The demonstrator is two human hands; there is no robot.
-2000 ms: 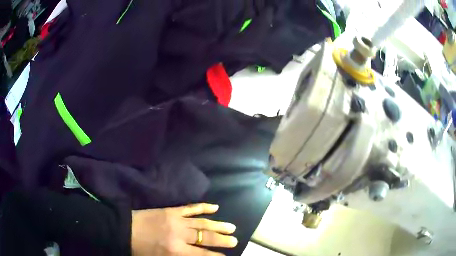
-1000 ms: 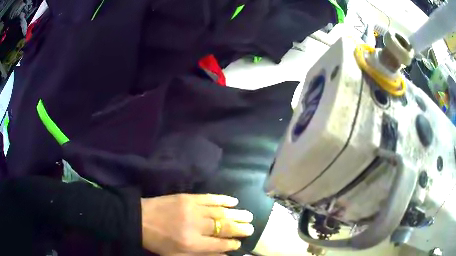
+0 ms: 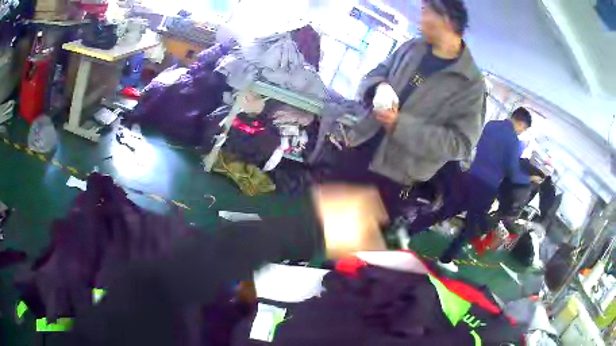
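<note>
My left hand (image 3: 351, 219) is blurred at the centre, at the end of a dark sleeve reaching from the lower left. It is just above a dark garment (image 3: 392, 304) with red edging, a white band and a bright lime wedge (image 3: 448, 297) with small green lettering beside it. Its fingers are too blurred to tell whether they grip the cloth. My right hand is out of the picture. Another dark cloth heap (image 3: 101, 236) with lime pieces lies at the lower left.
A person in a grey jacket (image 3: 432, 115) stands beyond the garment, holding something white. A person in blue (image 3: 496, 155) bends behind, at right. A rack (image 3: 287, 98) piled with cloth, a purple-black heap (image 3: 182, 101) and a table (image 3: 111, 48) stand on the green floor.
The view has swung up and away from the sewing machine, which is out of the picture. My left hand has left the dark cloth beside the needle and is now farther forward, above the trimmed garment.
</note>
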